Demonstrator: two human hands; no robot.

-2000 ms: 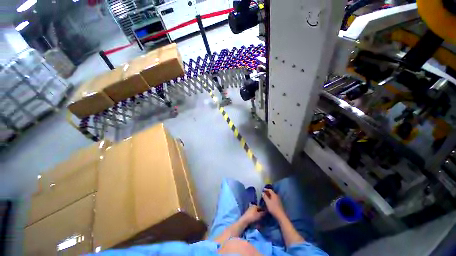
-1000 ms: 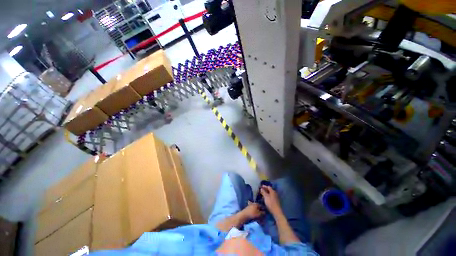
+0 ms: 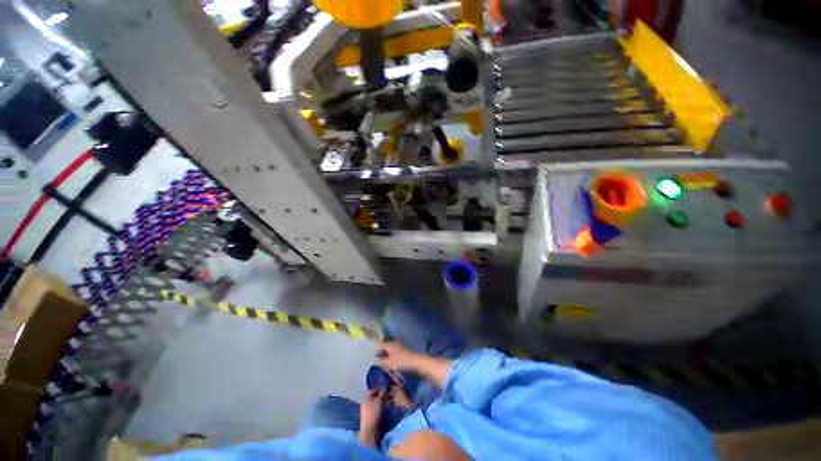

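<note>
My left hand [image 3: 372, 411] is low at the bottom centre, over my lap and near my feet. My right hand [image 3: 398, 358] is just above and right of it, apart from it. Both are small and blurred, and I cannot make out their fingers or anything in them. A dark blue slipper [image 3: 379, 376] shows between the hands. The light blue smock [image 3: 558, 396] covers my arm and body, and blue jeans [image 3: 416, 326] show beyond my right hand.
The carton sealer's white frame [image 3: 261, 162] stands ahead. Right of it are steel rollers [image 3: 576, 103] with a yellow guard [image 3: 677, 85] and a grey control box [image 3: 648, 302] bearing an orange-ringed dispenser [image 3: 618, 195]. A blue-ended roll [image 3: 461, 290] stands low. Cartons [image 3: 45, 338] are at left.
The view has swung right, bringing the control box and rollers in, while the cartons have moved left and mostly out. My hands have moved farther apart.
</note>
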